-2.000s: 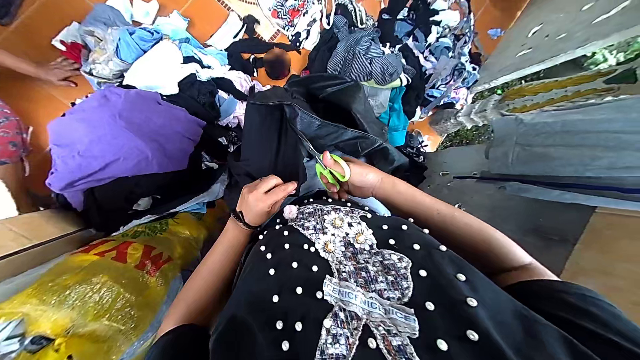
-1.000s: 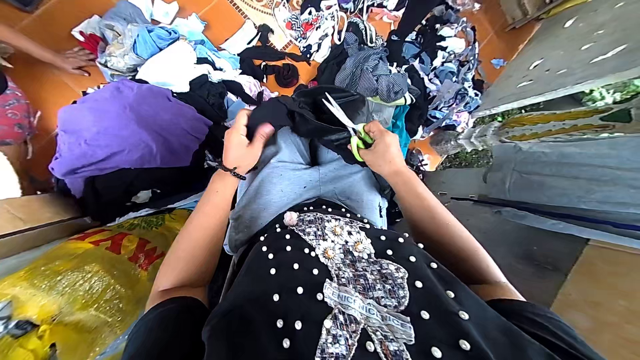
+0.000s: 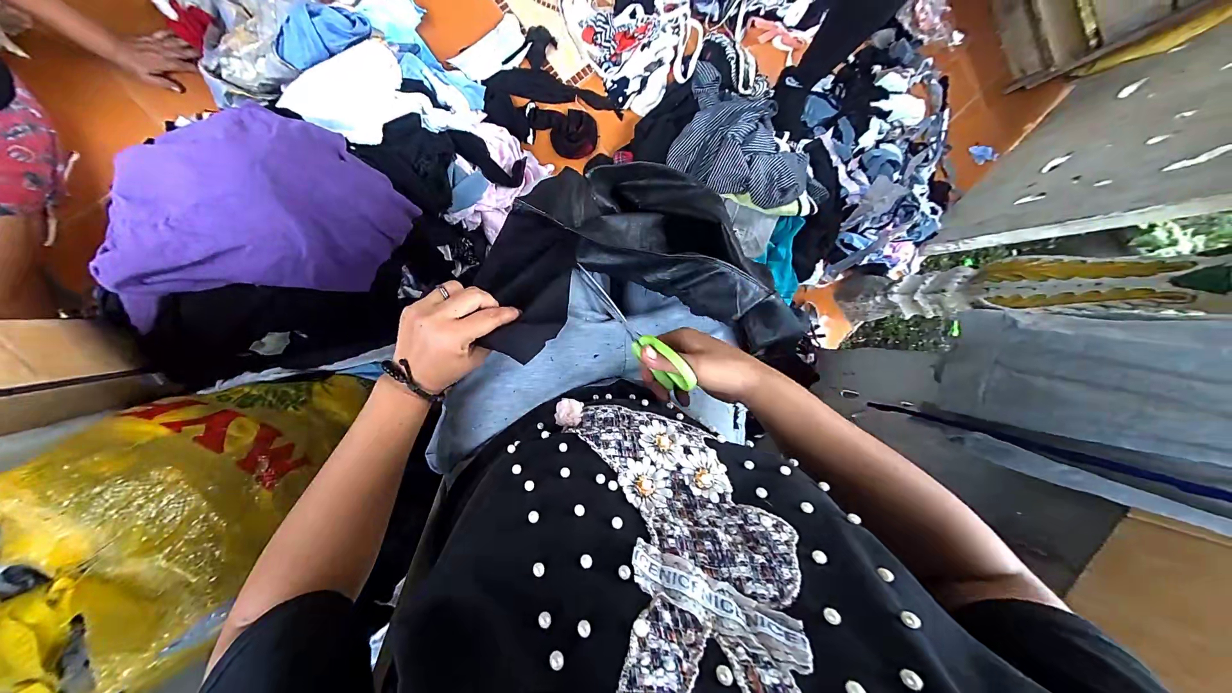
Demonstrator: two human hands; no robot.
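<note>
My left hand (image 3: 448, 332) grips the edge of a black fabric panel (image 3: 529, 279) that joins a shiny black leather-like garment (image 3: 664, 221) spread over my lap. In my right hand (image 3: 707, 364) are scissors with lime-green handles (image 3: 666, 363), their blades pointing up and left to the edge of the black panel. How far the blades are apart is hard to tell. Grey-blue trousers (image 3: 549, 371) show beneath the cloth, between my two hands.
A purple cloth (image 3: 250, 207) lies on dark fabric at left, with a yellow plastic sack (image 3: 164, 500) below it. Mixed clothes and scraps (image 3: 881, 144) cover the orange tiled floor. Another person's hand (image 3: 154, 60) rests at top left. A striped garment (image 3: 736, 144) lies ahead.
The black garment, bunched farther up my lap one second ago, now has its panel spread toward me. My left hand has come down to its edge, and the scissors have moved down and left against it.
</note>
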